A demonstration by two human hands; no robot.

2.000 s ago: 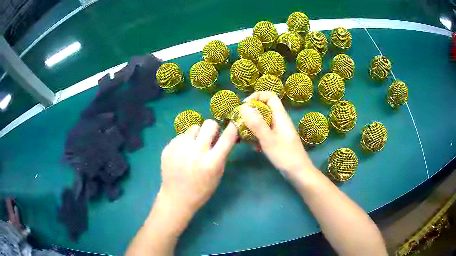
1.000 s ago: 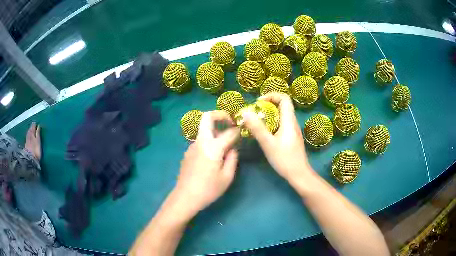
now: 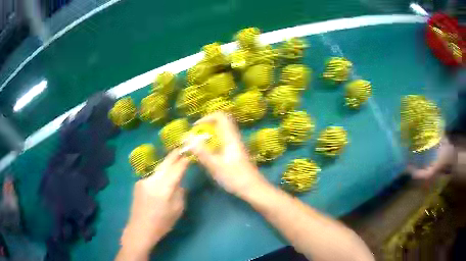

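Note:
The picture is blurred. My right hand point(image 3: 227, 155) is shut around a gold mesh head point(image 3: 208, 133) in the middle of the table. My left hand point(image 3: 161, 191) has its fingertips at the left side of that mesh head; whether they grip its rim or something in it cannot be told. Many loose gold mesh heads point(image 3: 269, 144) stand on the green table point(image 3: 230, 224) beyond and right of my hands. A heap of dark foam liners point(image 3: 76, 168) lies at the left.
A white edge rail point(image 3: 148, 79) runs along the far side, with a green belt point(image 3: 168, 35) beyond. At right, another person's hand point(image 3: 437, 160) is by a bunch of gold mesh heads point(image 3: 421, 122). A red basket point(image 3: 445, 40) holds gold parts. An open carton point(image 3: 409, 224) sits below the edge.
The view has swung right, so the table things shift left. The red basket and another person's hand with gold mesh heads have come into view at right. My hands stay together at the mesh head.

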